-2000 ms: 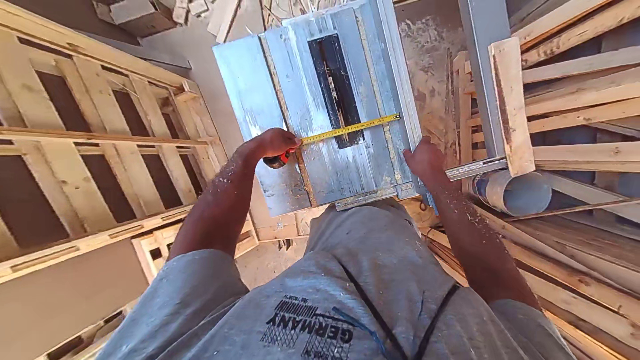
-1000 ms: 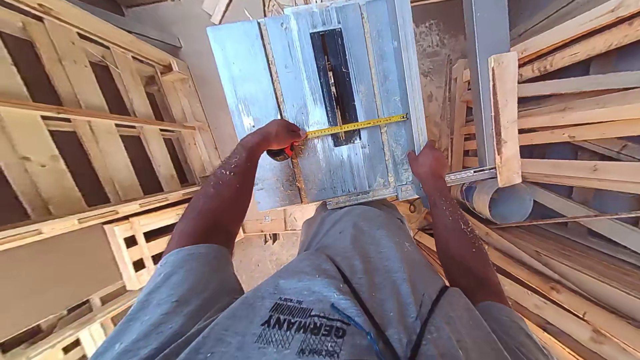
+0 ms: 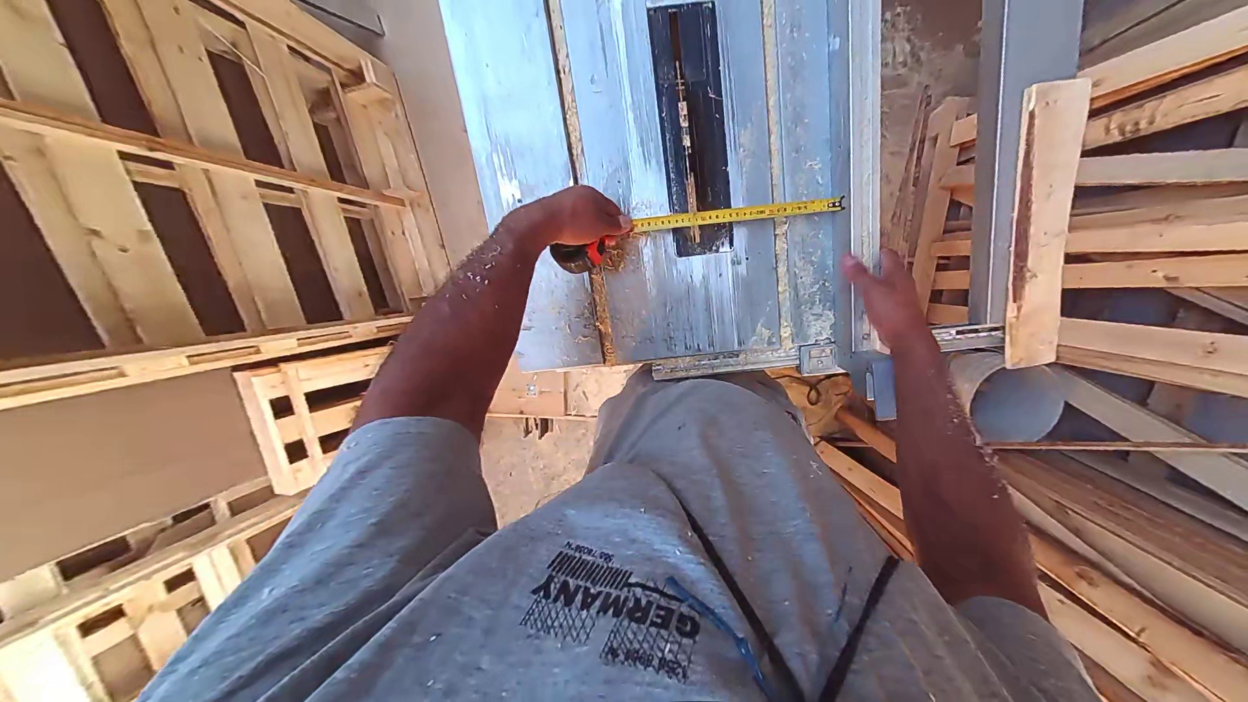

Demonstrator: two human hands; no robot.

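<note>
My left hand [image 3: 577, 216] is closed on a tape measure with a dark and red case [image 3: 582, 255]. Its yellow blade [image 3: 751, 214] is drawn out to the right, across the dark slotted insert [image 3: 704, 117] of a metal saw table [image 3: 624, 292]. The blade's end hook lies close to the long metal fence [image 3: 864, 117] at the table's right side. At that fence, below the hook, is my right hand [image 3: 885, 292], fingers spread and holding nothing; whether it touches the fence I cannot tell. Sawdust lines the table's grooves.
Slatted wooden pallets [image 3: 224, 166] stand at the left, a smaller one [image 3: 312, 409] below them. To the right are a grey metal beam [image 3: 1024, 58], an upright wood block [image 3: 1048, 224], a round duct [image 3: 1014, 398] and stacked timber [image 3: 1160, 341]. The table's near edge is by my legs.
My right hand has opened its fingers; earlier it rested closed on the fence at the table's near right corner. My left hand still holds the tape measure, its blade across the table.
</note>
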